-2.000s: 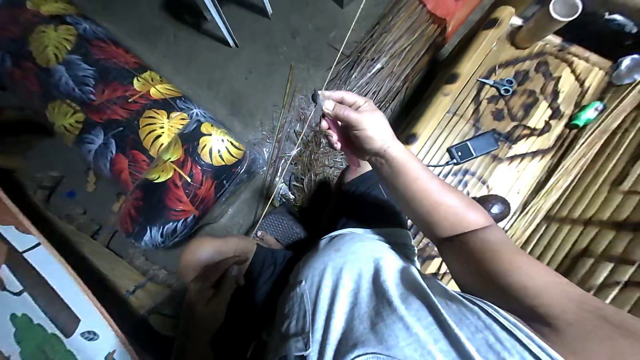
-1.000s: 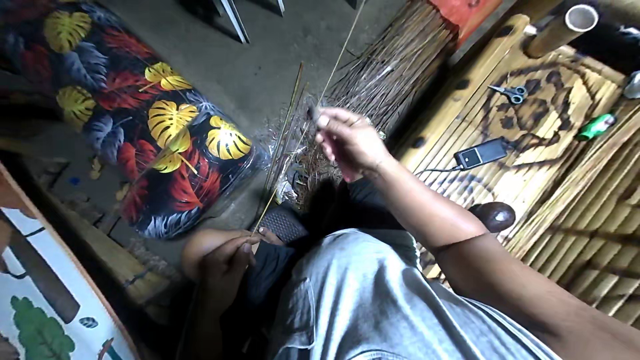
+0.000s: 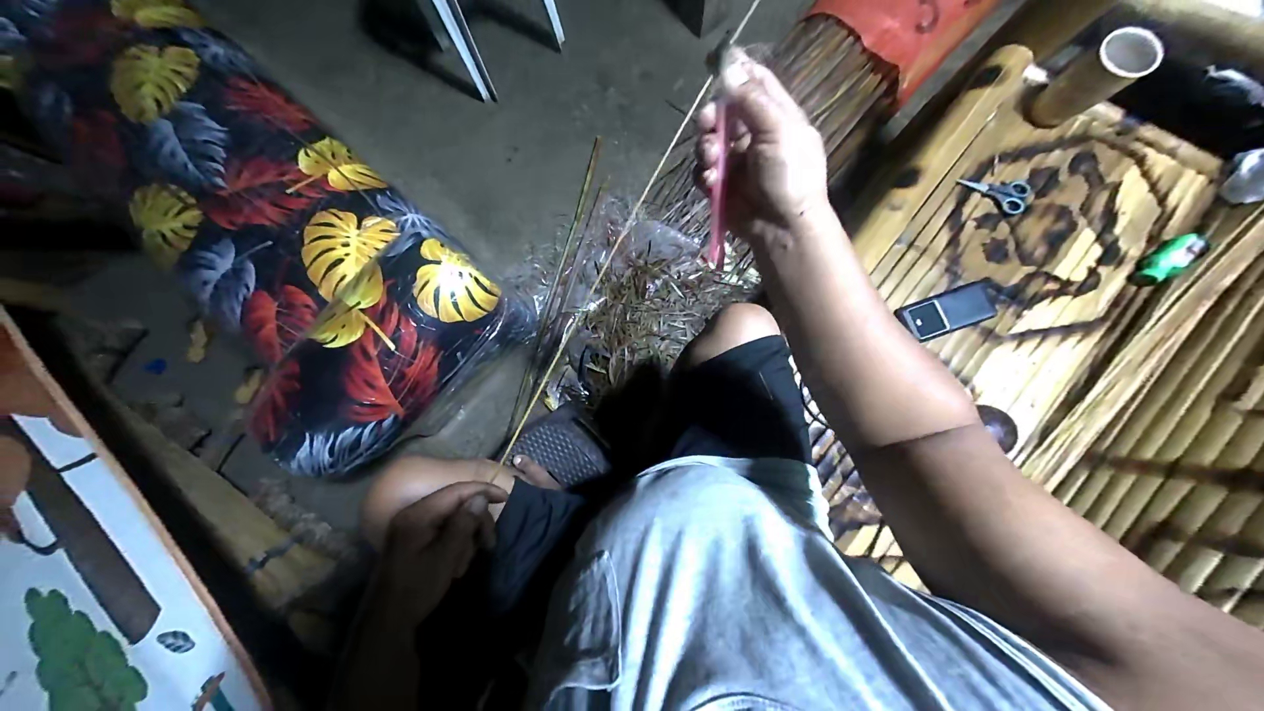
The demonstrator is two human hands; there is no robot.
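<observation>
My right hand (image 3: 765, 148) is raised at the upper middle, closed on a thin tool with a pink handle (image 3: 720, 188); its dark, blurred tip lies against a long thin plant strip (image 3: 642, 202). That strip runs from the top edge down to my left hand (image 3: 444, 533), whose thumb and fingertips pinch its lower end over my left knee. The exact kind of tool cannot be told. Beyond my knees lies a heap of thin shavings (image 3: 642, 306), with a few loose strips (image 3: 570, 257) standing beside it.
A bundle of thin sticks (image 3: 825, 89) lies behind my right hand. On the bamboo bench (image 3: 918, 217) at right are scissors (image 3: 1002, 194), a small black device (image 3: 946, 310), a green object (image 3: 1172, 259) and a bamboo cup (image 3: 1096, 79). A plastic-covered leaf-print cushion (image 3: 286, 237) is at left.
My right hand has moved up along the strip, toward its far end. My left hand stays at the knee, pinching the strip.
</observation>
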